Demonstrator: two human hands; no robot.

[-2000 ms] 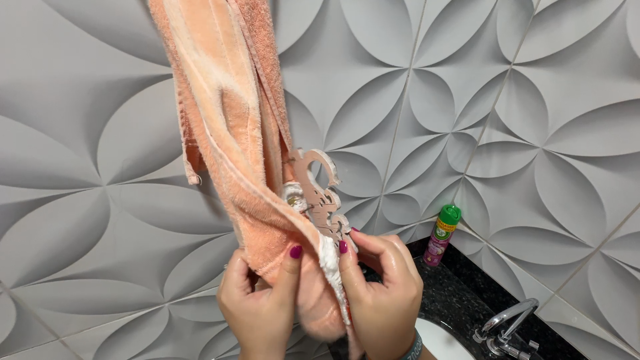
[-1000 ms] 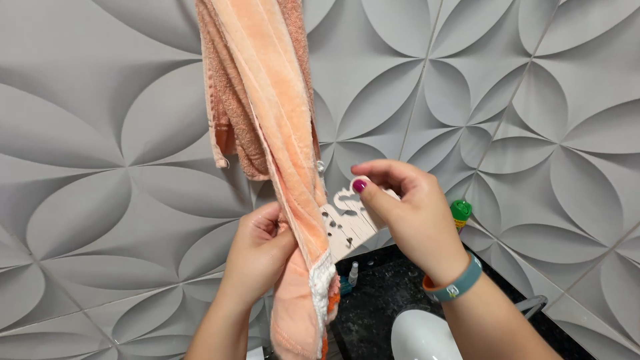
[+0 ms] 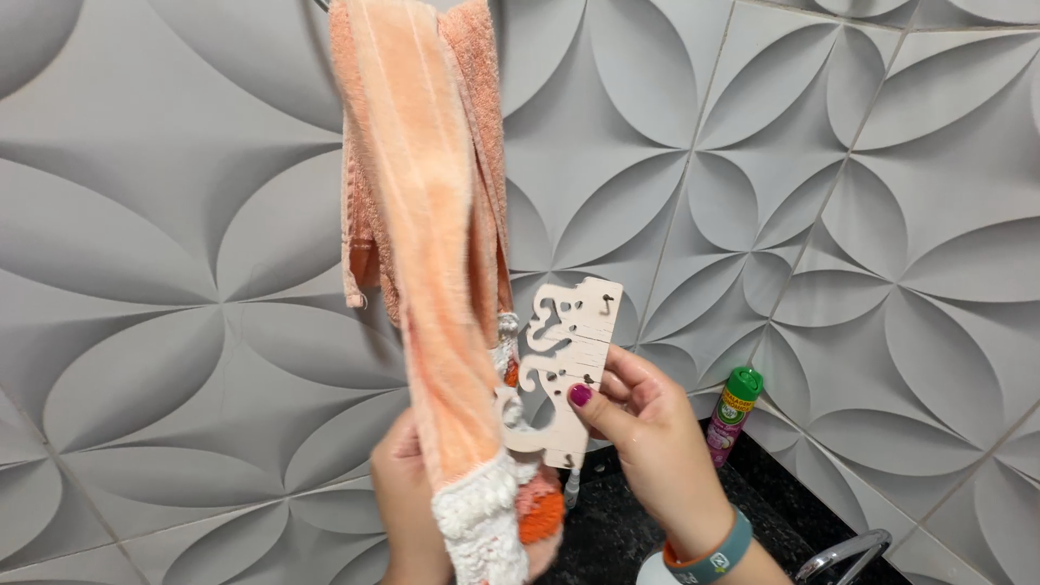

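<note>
A peach terry towel (image 3: 422,203) hangs down the wall, its lower end trimmed with white crochet (image 3: 479,512) and orange crochet (image 3: 540,518). My left hand (image 3: 410,496) is behind the towel's lower part; its fingers are hidden by the cloth. Between thumb and fingers, my right hand (image 3: 642,422) holds a pale wooden cut-out plaque (image 3: 577,357) with scrolled openings and small metal hooks. The plaque is beside the towel's right edge, facing me. A teal wristband (image 3: 719,552) is on my right wrist.
Grey tiles with raised petal shapes (image 3: 219,301) cover the wall. Low at the right, an air freshener can (image 3: 734,414) with a green cap stands on a black stone counter (image 3: 601,528), near a chrome faucet (image 3: 845,556) and part of a white basin (image 3: 654,569).
The plaque was partly behind the towel and my right hand; now more of its face shows, with hooks visible. My right hand has shifted from its top to its right edge.
</note>
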